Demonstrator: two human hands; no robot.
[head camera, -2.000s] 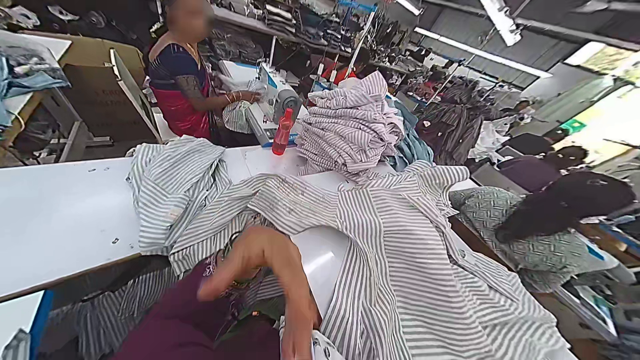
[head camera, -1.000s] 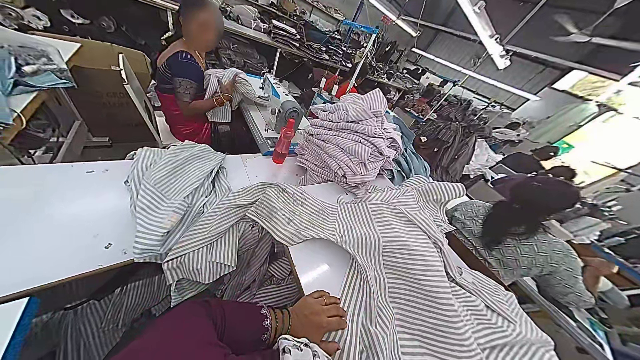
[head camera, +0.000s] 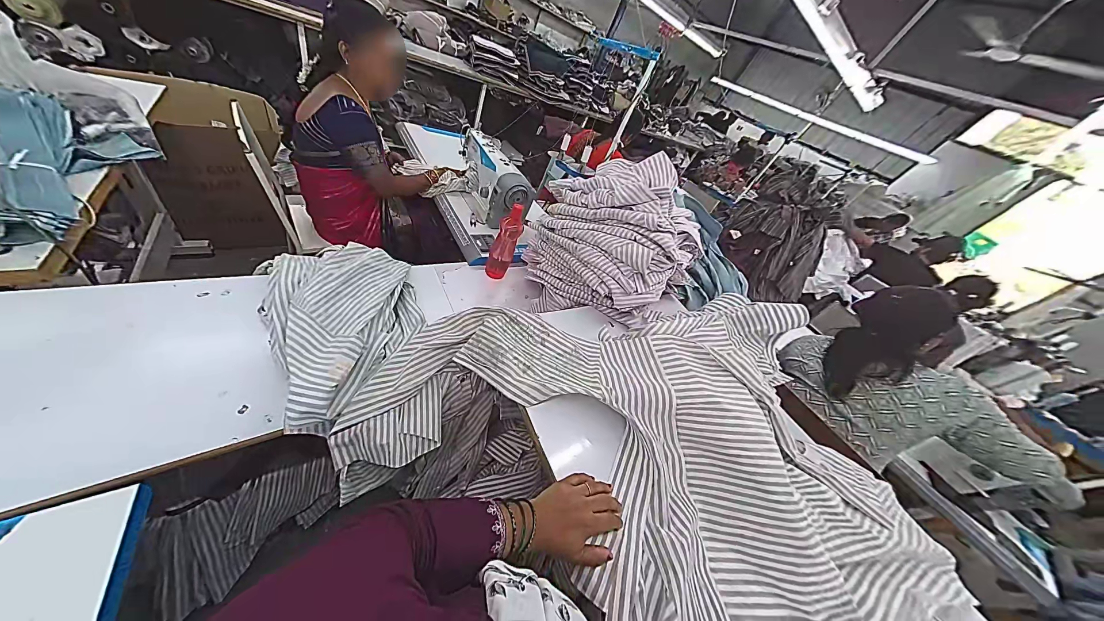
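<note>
My left hand, with bangles and a ring below a maroon sleeve, lies palm down on the edge of a grey-and-white striped garment and the white tabletop. It grips no cloth that I can make out. The garment spreads over the table and hangs toward me at the lower right. One striped part of cloth stretches left to a bunched striped heap. Farther back stands a tall pile of folded striped fabric, beside a red plastic bottle. My right hand is out of view.
A white table extends left, with a gap below its front edge where more striped cloth hangs. Beyond it a co-worker handles cloth at a sewing machine. Another person bends forward at the right, close to the garment.
My left hand was raised and curled over the cloth two seconds ago; it has come down and rests flat. The co-worker's cloth, held up one second ago, is now lower by the sewing machine.
</note>
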